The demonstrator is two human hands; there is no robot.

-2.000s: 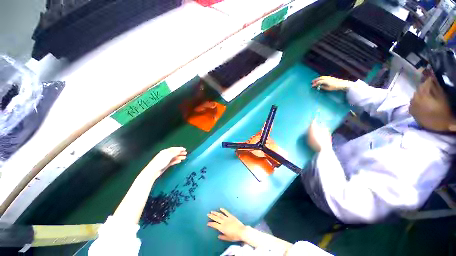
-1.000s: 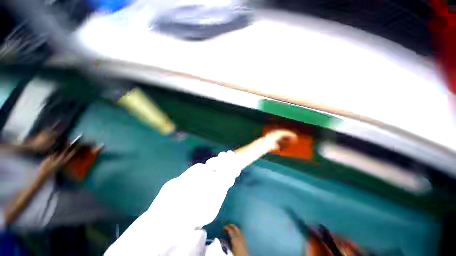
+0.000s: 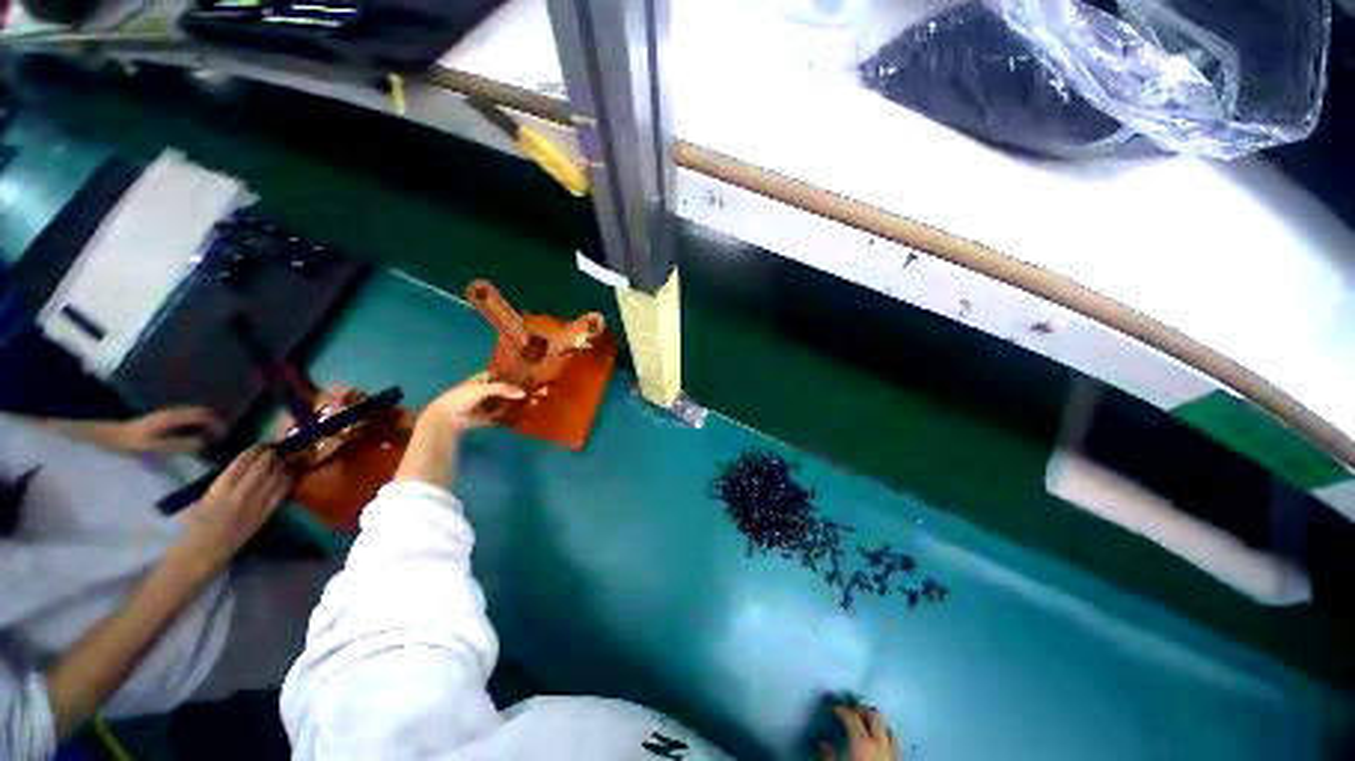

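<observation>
My left hand [image 3: 473, 405] reaches far to the left and grips the near-left arm of an orange fixture [image 3: 572, 399]. The fixture has a flat square base and a raised three-armed support with no black part on it. It is beside the foot of the post. My right hand [image 3: 862, 734] is small at the bottom edge and partly cut off, with a dark patch beside it; I cannot tell whether it holds anything. A pile of small black fittings [image 3: 761, 498] lies on the teal bench [image 3: 639, 580], with a thin scatter to its right.
A yellow-wrapped post [image 3: 650, 339] stands at the bench edge. At the left, a person's hands [image 3: 238, 503] hold a black bar over another orange fixture [image 3: 330, 483]. A white tray [image 3: 141, 268] lies beyond. A pale bar-shaped object [image 3: 1174, 528] is on the dark green strip.
My view has swung left. My left hand, empty at first, took hold of the orange fixture on the dark green strip and has carried it left to the post.
</observation>
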